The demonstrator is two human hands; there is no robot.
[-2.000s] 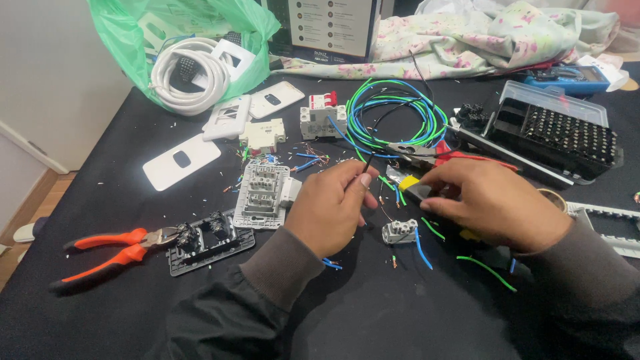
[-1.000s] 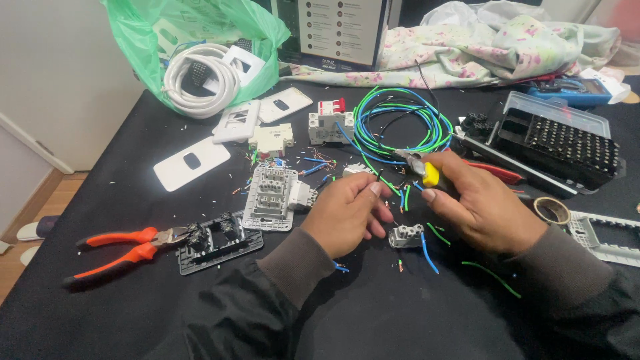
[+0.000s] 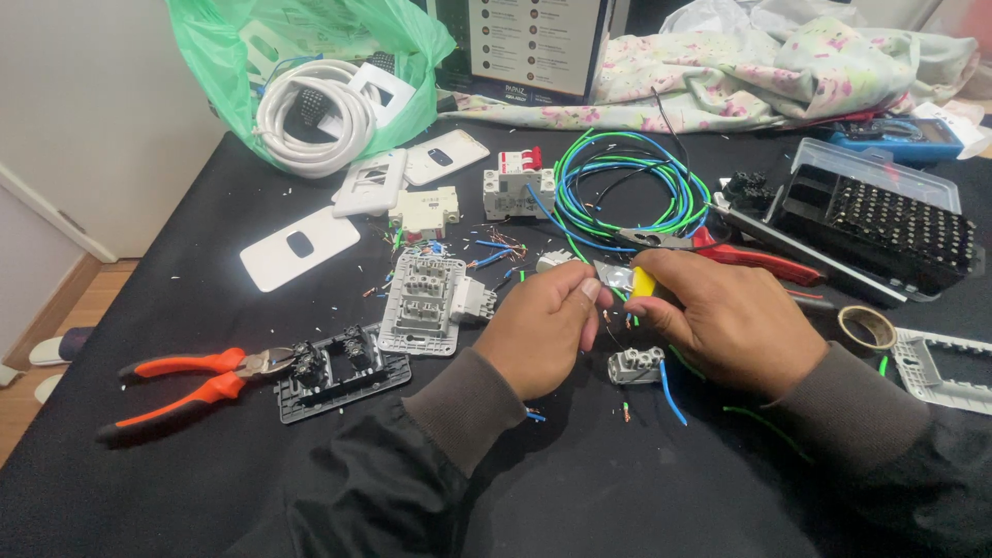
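My right hand (image 3: 725,318) grips a yellow-handled tool (image 3: 642,284) with a flat metal blade, which looks like a utility knife. Its blade points left toward my left hand (image 3: 542,325), whose thumb and forefinger are pinched together near the tip; a thin dark strand seems to hang below them. Just below the hands lies a grey socket module (image 3: 635,366) with a short blue wire (image 3: 673,399) in it. Behind the hands, red-handled pliers (image 3: 756,260) rest beside a coil of green, blue and black wire (image 3: 632,186). A white module (image 3: 554,260) is partly hidden behind my left hand.
At left are orange-handled pliers (image 3: 186,380), a black mounting frame (image 3: 345,380), a white switch frame (image 3: 422,310) and white cover plates (image 3: 298,248). Circuit breakers (image 3: 518,186) stand farther back. At right are a tape roll (image 3: 866,327), a black terminal box (image 3: 876,225) and a blue multimeter (image 3: 895,139).
The yellow tool has been turned in my right hand, its metal end now pointing left toward my left fingertips. Red-handled pliers, seen near the right hand before, lie on the table.
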